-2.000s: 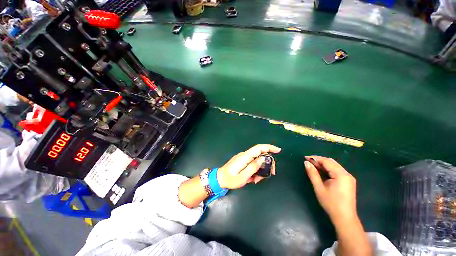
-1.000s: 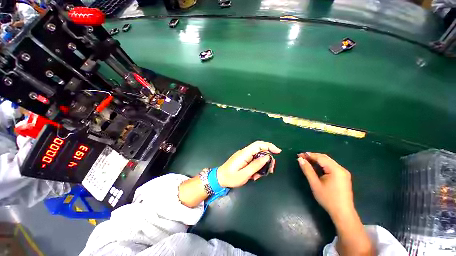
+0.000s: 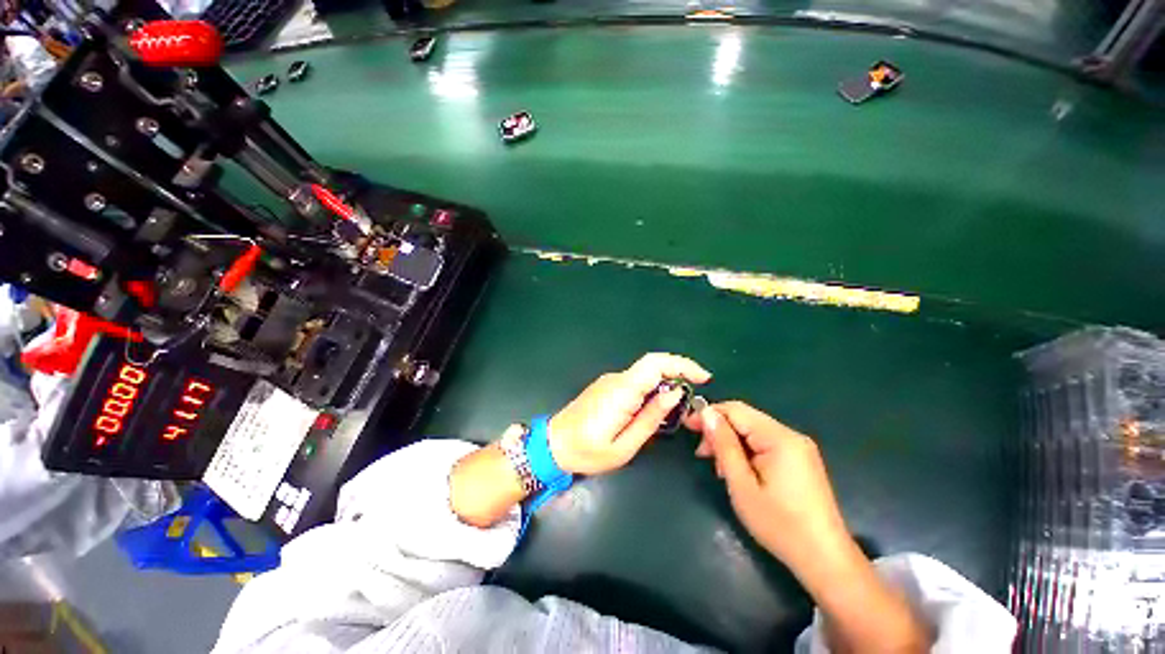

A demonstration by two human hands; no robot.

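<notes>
My left hand (image 3: pixel 622 419), with a blue band at the wrist, holds a small dark device housing (image 3: pixel 677 403) between thumb and fingers over the green bench. My right hand (image 3: pixel 767 479) is at the right edge of the housing, thumb and forefinger pinched together there. Something tiny shows at the right fingertips; it is too small to name, and I cannot tell whether it touches the housing.
A black clamp fixture (image 3: pixel 371 326) with red handles stands at left, a module (image 3: pixel 411 263) in its far nest. Several units lie on the green belt (image 3: pixel 639 153) beyond the taped seam (image 3: pixel 818 291). Stacked clear trays (image 3: pixel 1092 486) stand at right. A white sleeve shows at far left.
My right hand has moved left until its fingertips meet the housing. My left hand still holds it. The view has shifted a little, and the lower readout number has changed.
</notes>
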